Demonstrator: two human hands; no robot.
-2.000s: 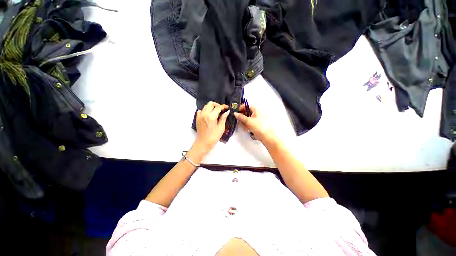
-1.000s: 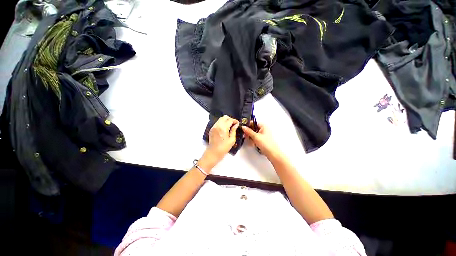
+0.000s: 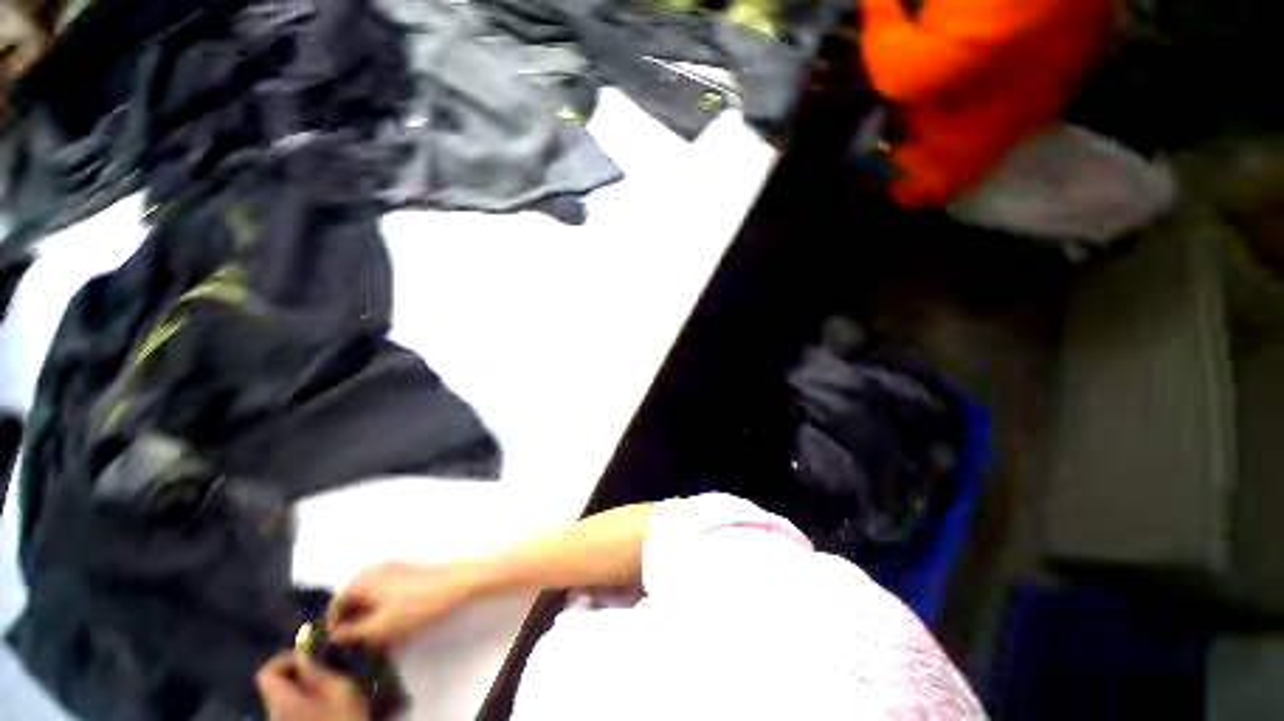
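Note:
A dark denim garment [image 3: 296, 409] with yellow-green wing marks lies spread over the left of the white table [image 3: 528, 310]. Its cuff end is bunched between my hands at the lower left, with a small pale gold spot, perhaps a button, beside it. My left hand [image 3: 313, 690], partly cut off by the bottom edge, pinches the dark cloth. My right hand [image 3: 387, 603] is just above and to the right, fingers bent at the same cloth. The picture is blurred, and I cannot tell whether a tool is in my right hand.
More dark and grey garments [image 3: 493, 127] are heaped along the table's far side. Beyond the table edge, a blue crate [image 3: 972, 493] on the floor holds dark cloth. An orange item [image 3: 972, 85] and a pale bundle [image 3: 1070, 183] show at the upper right, near a large box [image 3: 1141, 409].
The view has swung to the right, so the hands and garment appear at the lower left, and the crate and orange item have come into view. The hands are still together at the cuff.

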